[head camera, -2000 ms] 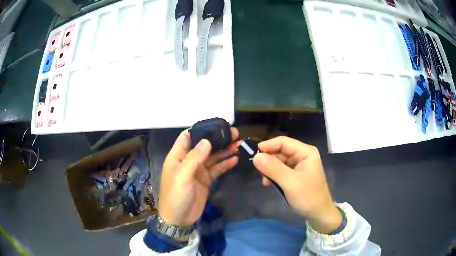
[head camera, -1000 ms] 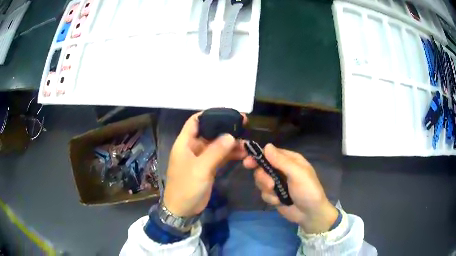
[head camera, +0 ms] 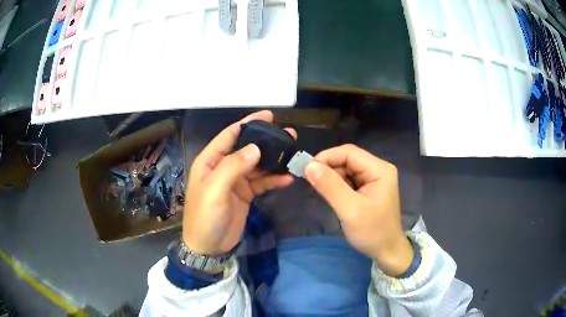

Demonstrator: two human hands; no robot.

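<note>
A black watch body is in my left hand, matt side up, with small gold contacts near its right edge. My left thumb lies on it and my fingers are around and under it. My right hand pinches a pale grey strap piece between thumb and forefinger. The strap piece's end is at the right edge of the watch body; whether it is joined cannot be told. The rest of the strap piece is hidden by my right hand.
A white left tray holds grey straps and small pink and blue pieces. A white right tray has blue and dark straps at its far side. An open brown carton of wrap and bits stands at lower left.
The black strap piece in my right hand has turned and now shows a pale grey side. The watch body has tilted in my left hand. The trays appear higher in the view.
</note>
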